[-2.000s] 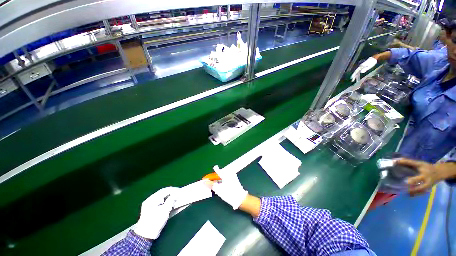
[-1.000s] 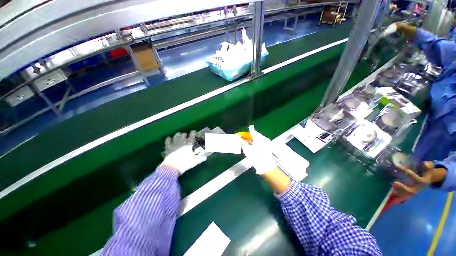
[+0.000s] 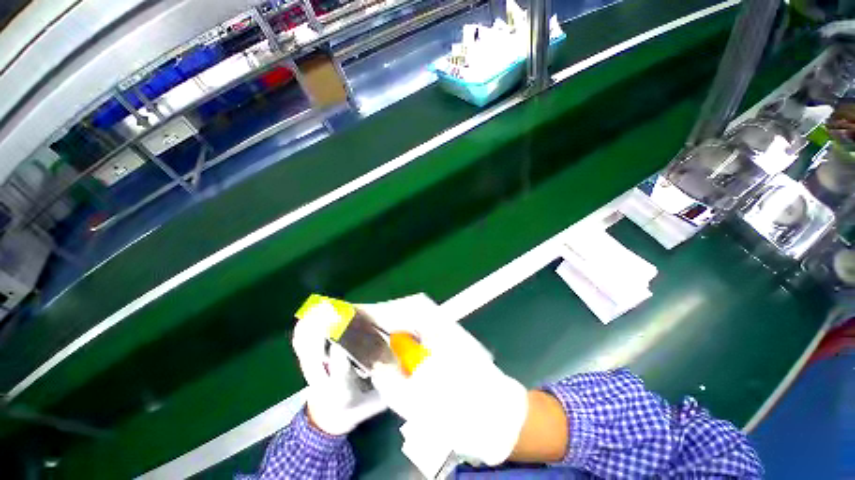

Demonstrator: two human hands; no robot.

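Observation:
My left hand (image 3: 330,375), in a white glove, holds a small dark, partly silvery part (image 3: 362,339) with a yellow-green edge (image 3: 328,313) above the fingers. My right hand (image 3: 459,394), in a white glove, meets it from the right with its fingers on the part. An orange piece (image 3: 409,352) sits at the right fingers. The hands are close together over the pale belt edging. What lies between the palms is hidden. A white sheet (image 3: 427,448) shows below my right hand on the green surface.
A loose stack of white inserts (image 3: 607,272) lies to the right. Clear trays with round parts (image 3: 789,212) and a printed card (image 3: 677,208) lie beyond it. A light-blue bin (image 3: 483,86) full of white pieces stands across the belt, beside a metal post (image 3: 538,47).
The hands have come together around the dark part. The white card between them no longer shows plainly. The pack that lay on the belt earlier is gone from there. The view has shifted left.

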